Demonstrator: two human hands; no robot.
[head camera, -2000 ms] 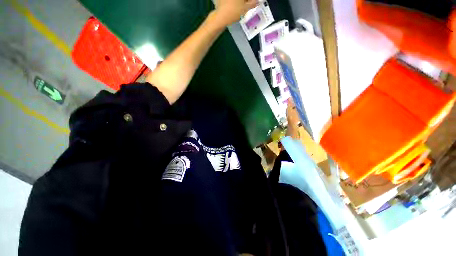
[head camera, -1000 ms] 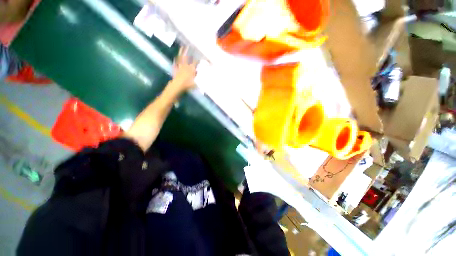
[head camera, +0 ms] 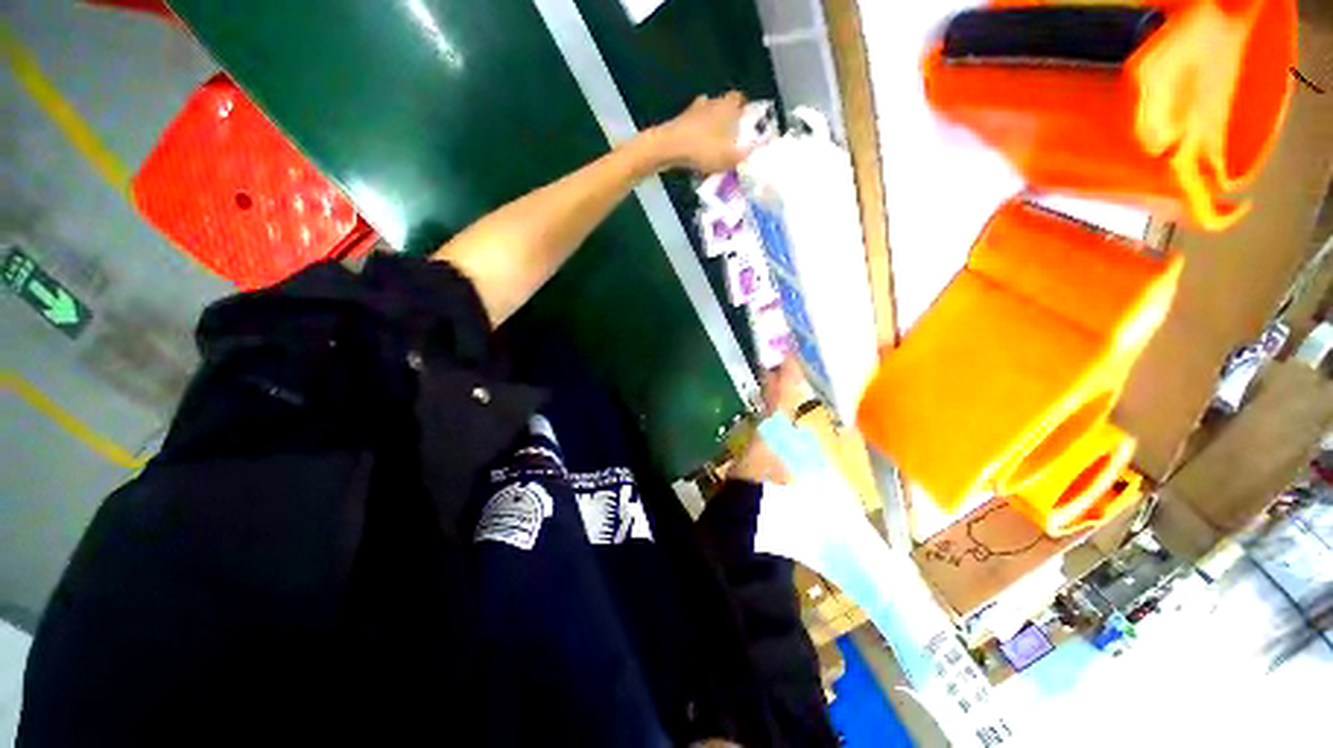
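Several small white product boxes with purple-pink labels (head camera: 746, 278) stand in a row at the far edge of the dark green belt (head camera: 585, 314). My left hand (head camera: 705, 132) reaches across the belt, its fingertips on a white piece at the upper end of the row. My right hand (head camera: 782, 392) is small and partly hidden at the lower end of the row; its grip cannot be made out.
A pale metal strip (head camera: 656, 197) divides the belt. A red stool (head camera: 241, 187) stands to the left. Orange bins (head camera: 1009, 351) sit on the shelf to the right, behind a brown edge (head camera: 871, 190). A light blue-white sheet (head camera: 841, 533) lies near my right sleeve.
One second ago the view was swung and blurred, with my left hand spread at the belt's edge. Now its fingers are at the upper end of the row, and my right hand shows.
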